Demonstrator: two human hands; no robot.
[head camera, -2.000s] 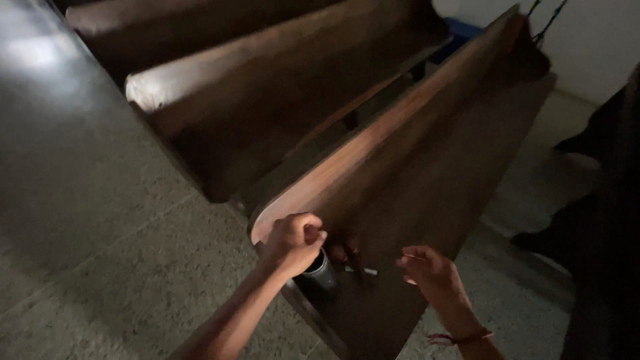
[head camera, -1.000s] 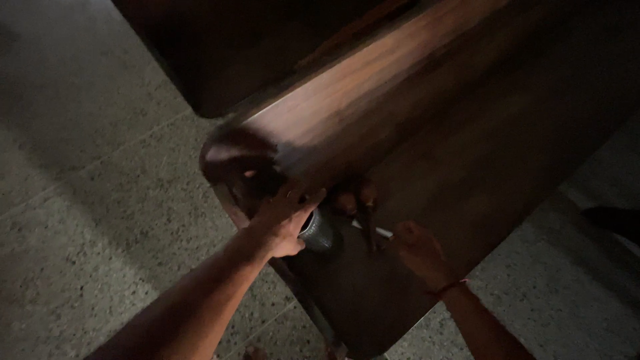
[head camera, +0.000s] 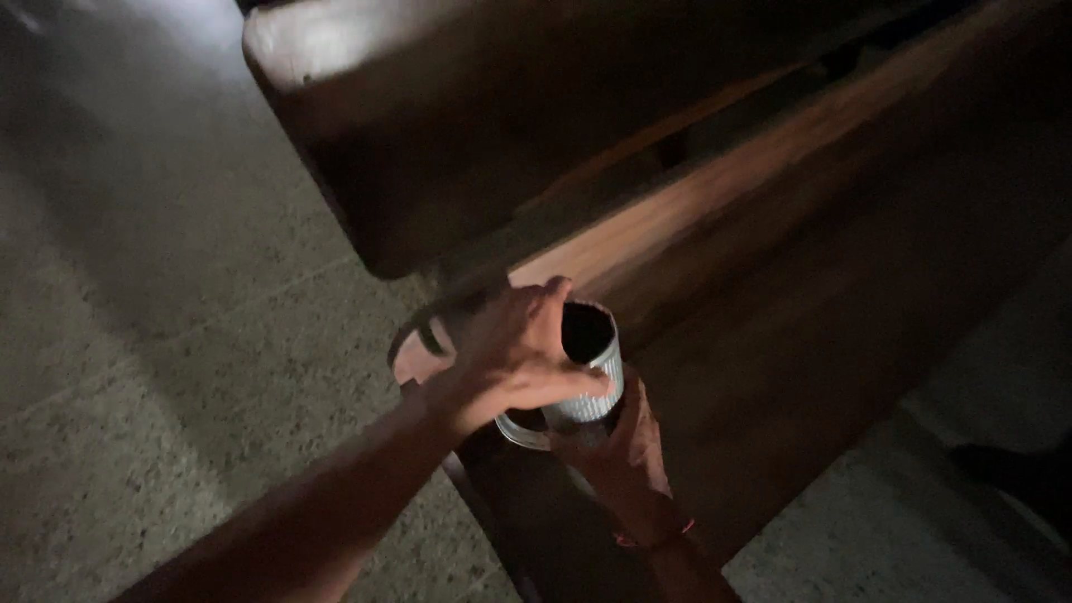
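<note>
A ribbed, light grey cylindrical container (head camera: 601, 381) with a dark round mouth stands tilted between my hands above the near end of a wooden bench. My left hand (head camera: 523, 352) comes over its left side, thumb across the front and fingers at the rim. Lower down, my right hand (head camera: 624, 448), with a thin red band at the wrist, grips the container near its base. Part of a pale curved rim (head camera: 521, 433) shows under my left hand; what it belongs to is mostly hidden. The inside of the container is too dark to make out.
The wooden bench (head camera: 804, 360) runs from the lower middle to the upper right, its raised back edge lit. Another wooden bench (head camera: 469, 126) lies beyond it. Speckled floor (head camera: 209, 368) shows at the left, and a dark shape (head camera: 1017, 477), unclear, stands at the right.
My right hand has moved left from beside the small items on the bench to the container. My left hand now holds the container, and its open mouth is in sight.
</note>
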